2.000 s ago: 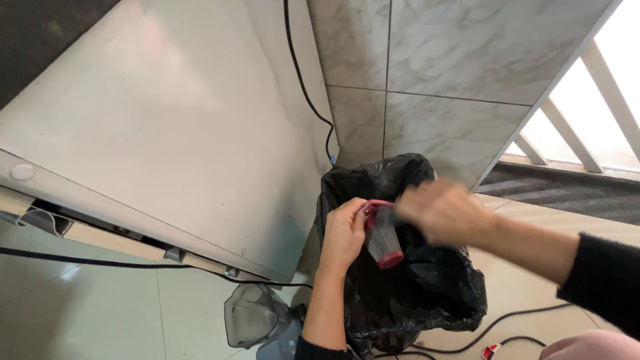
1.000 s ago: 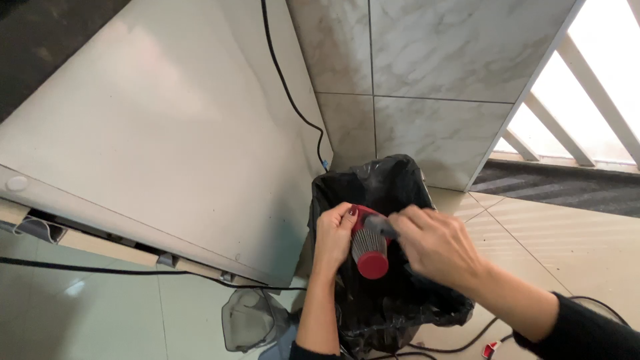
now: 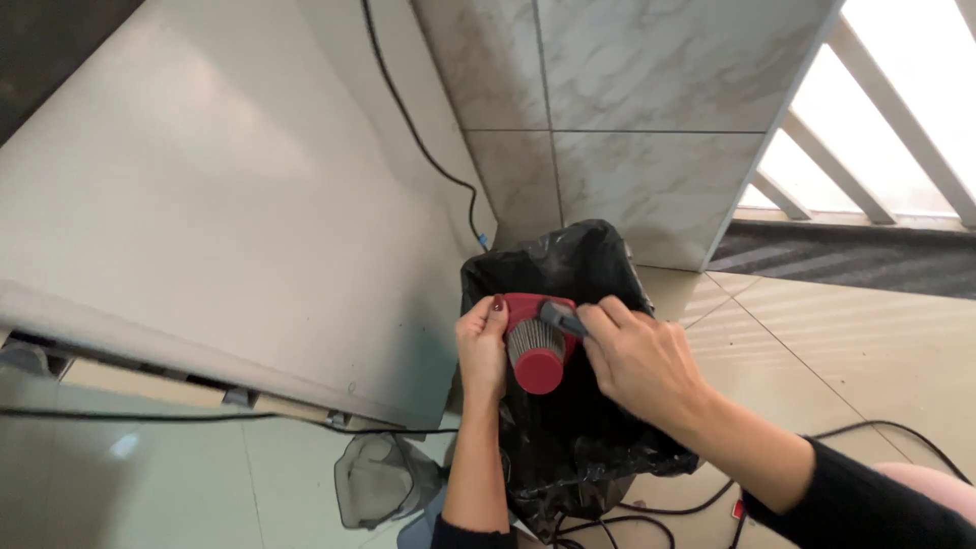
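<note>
My left hand [image 3: 483,347] grips the red rim of a pleated vacuum cleaner filter [image 3: 536,343], whose round red end cap points down toward me. In my right hand [image 3: 644,358] is a small grey brush [image 3: 563,316], its head against the filter's red rim at the top of the pleats. Its bristles cannot be made out. Both hands and the filter are over a bin lined with a black plastic bag [image 3: 587,469].
A translucent grey dust container [image 3: 377,480] lies on the tiled floor left of the bin. A large white appliance panel [image 3: 229,213] stands at the left, a marbled tile wall [image 3: 656,175] behind. Black cable [image 3: 877,427] loops over the floor at the right.
The filter's red end cap now faces me more than two seconds ago. My right hand, blurred in motion earlier, shows more sharply now, with the brush against the filter's rim.
</note>
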